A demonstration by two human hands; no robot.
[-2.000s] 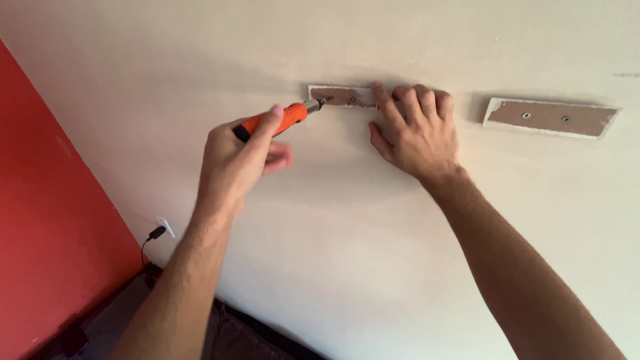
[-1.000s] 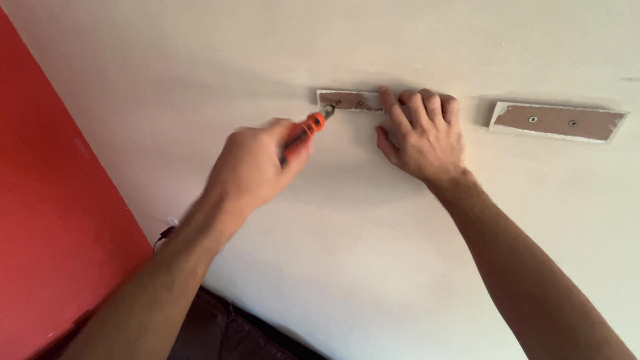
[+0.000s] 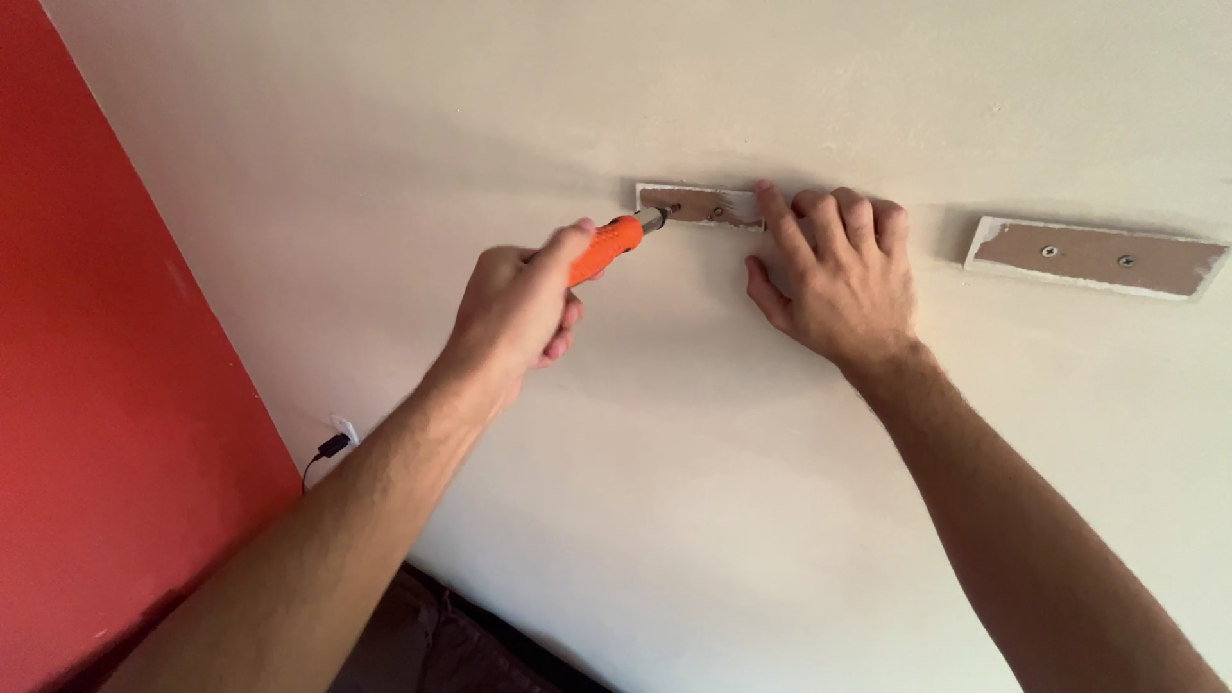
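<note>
My left hand (image 3: 525, 298) is closed around the orange handle of a screwdriver (image 3: 606, 248). The screwdriver's tip meets the left screw of a small brown mounting plate (image 3: 697, 207) with ragged white paint edges, fixed on the pale wall. A second screw shows near the middle of that plate. My right hand (image 3: 839, 269) rests on the wall with its fingers spread somewhat, the index fingertip on the plate's right end, which it partly hides. Farther right, a longer brown plate (image 3: 1088, 258) with white edges and two screws is on the wall, apart from both hands.
A red wall (image 3: 115, 318) meets the pale wall (image 3: 654, 500) in a corner at the left. Low near that corner, a black plug with a cable (image 3: 333, 446) is at a white wall socket (image 3: 345, 425). Dark, creased material (image 3: 423, 635) lies along the bottom.
My left hand has changed its angle and grip on the screwdriver's handle, while the tip stays near the left screw. My right hand remains at the plate's right end.
</note>
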